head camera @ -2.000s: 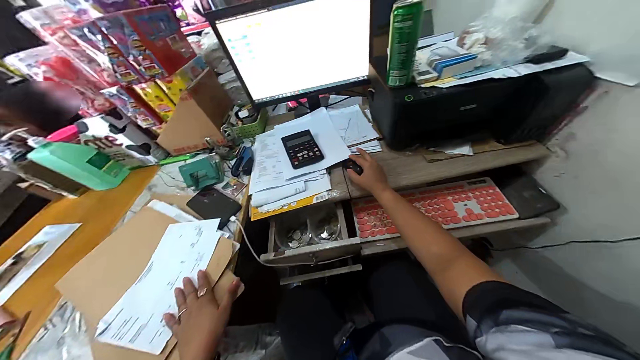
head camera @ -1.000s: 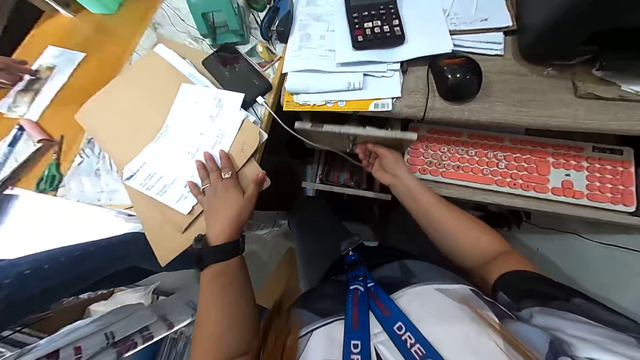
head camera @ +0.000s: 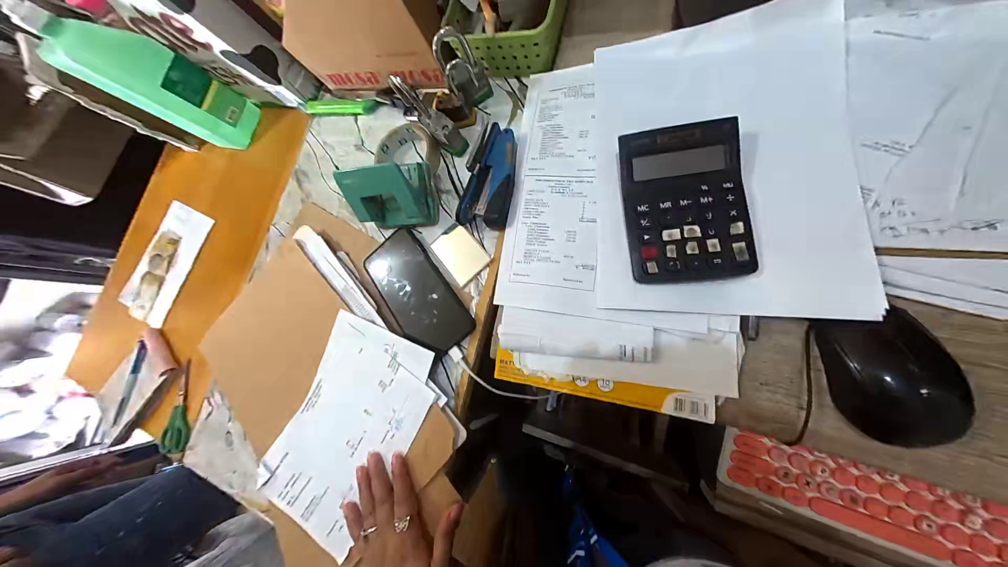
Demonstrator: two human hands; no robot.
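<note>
My left hand (head camera: 398,516), with rings on it, lies flat with fingers apart on printed papers (head camera: 354,425). Those papers rest on a brown envelope (head camera: 272,335). Beside them a black smartphone (head camera: 419,290) lies face up with a white cable (head camera: 496,387) at its lower end. My right hand is out of view. On the right, a black calculator (head camera: 687,201) sits on white sheets (head camera: 795,157) over a paper stack. A black computer mouse (head camera: 894,378) is beside the stack, above a coral-keyed keyboard (head camera: 858,496).
A green hole punch (head camera: 387,194), a blue stapler (head camera: 488,177), padlocks (head camera: 429,118) and a tape roll (head camera: 407,147) stand between the desks. Green-handled scissors (head camera: 175,425) lie at the left. A green basket (head camera: 512,43) is at the top. Part of another person shows at lower left.
My right hand, at the open drawer one second ago, has left the view. The drawer seen pulled out two seconds ago no longer shows that way. The view has moved closer to the desk.
</note>
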